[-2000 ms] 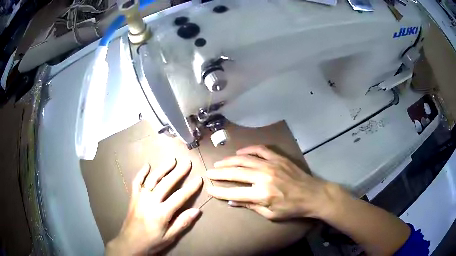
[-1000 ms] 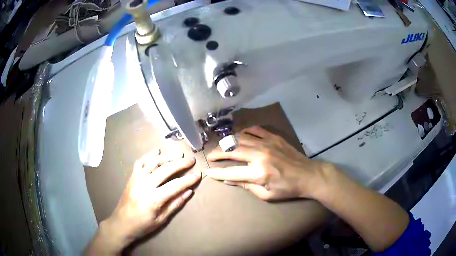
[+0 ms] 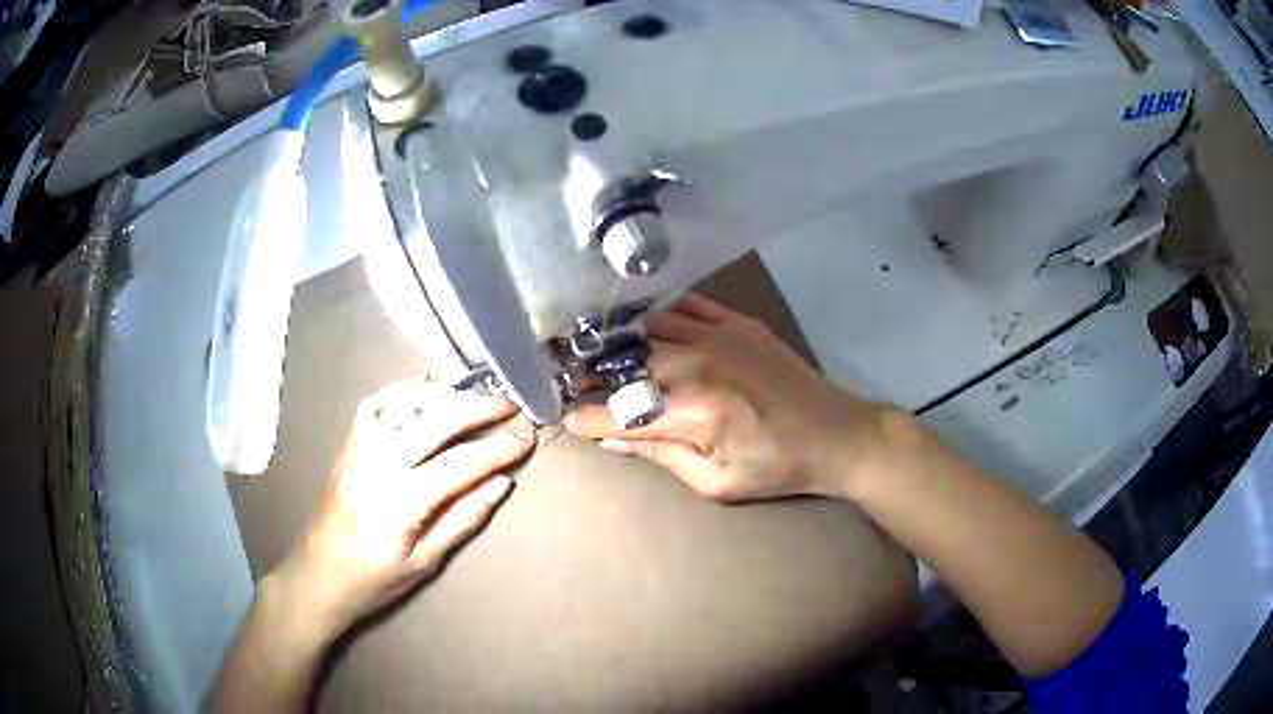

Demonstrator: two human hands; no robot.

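A large brown cloth panel (image 3: 600,572) lies on the white machine bed, under the head of the sewing machine (image 3: 782,140). A short dark seam line shows on the cloth just in front of the needle area. My left hand (image 3: 405,488) lies on the cloth left of the needle area, fingers slightly spread and pressing down. My right hand (image 3: 740,405) lies on the cloth to the right, its fingertips close to the presser foot and partly behind the lower pale knob (image 3: 635,402). The needle itself is hidden or too small to tell.
A glowing lamp paddle (image 3: 254,328) hangs left of the head. A tension dial (image 3: 637,243) juts from its front. A dark recess with white oval shapes (image 3: 1188,331) is at the right end of the bed. Tied cloth bundles (image 3: 224,49) lie behind at the upper left.
The cloth and both hands have moved away from me, toward the machine head. The visible seam line in front of the needle has become shorter.
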